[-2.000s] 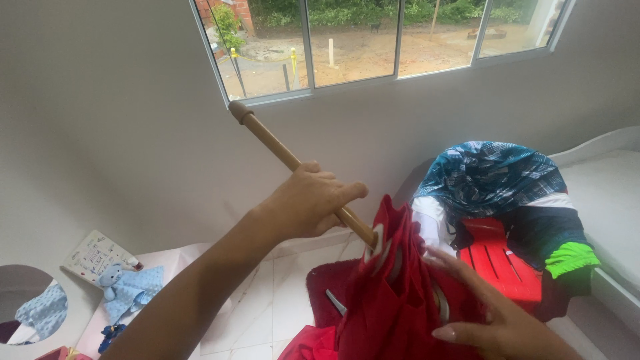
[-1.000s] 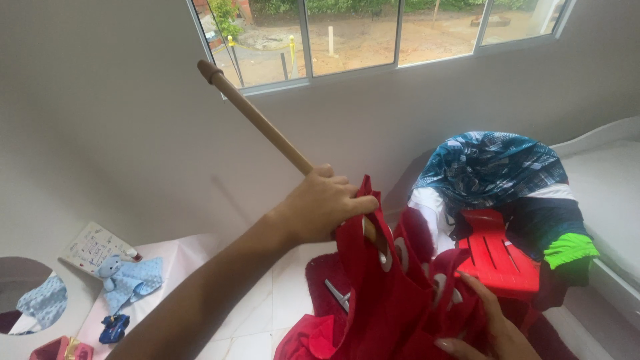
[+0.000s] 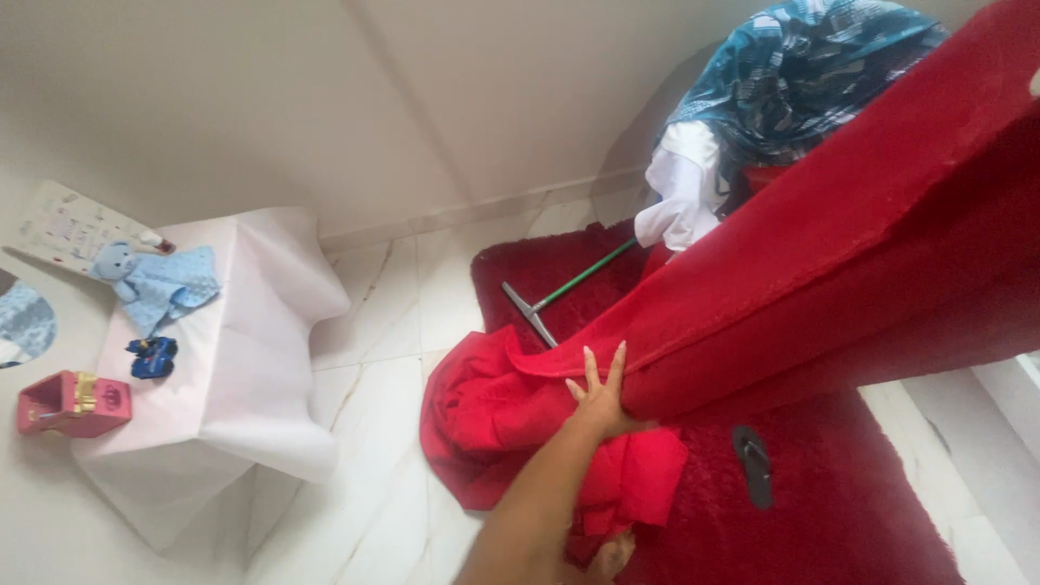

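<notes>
A long red curtain (image 3: 780, 268) runs from the upper right down to a crumpled heap (image 3: 496, 406) at the middle. My left hand (image 3: 600, 402) lies against its lower part, fingers spread. Of my right hand (image 3: 1036, 83), only what looks like a fingertip shows on the cloth at the right edge; its grip is hidden. The curtain rod is out of view. Below the heap a bare foot (image 3: 613, 554) shows.
A dark red rug (image 3: 780, 536) bears a black flip-flop (image 3: 753, 467) and a green-handled squeegee (image 3: 532, 311). Clothes (image 3: 796, 73) are piled at the upper right. A cloth-covered table (image 3: 260, 349) at the left holds a blue bear comforter (image 3: 162, 280), a toy vehicle (image 3: 153, 357) and a pink box (image 3: 75, 404).
My left hand has left the wooden rod and moved down onto the curtain's lower part. The curtain, bunched before, now stretches across the right side. The view has tilted down, away from the window.
</notes>
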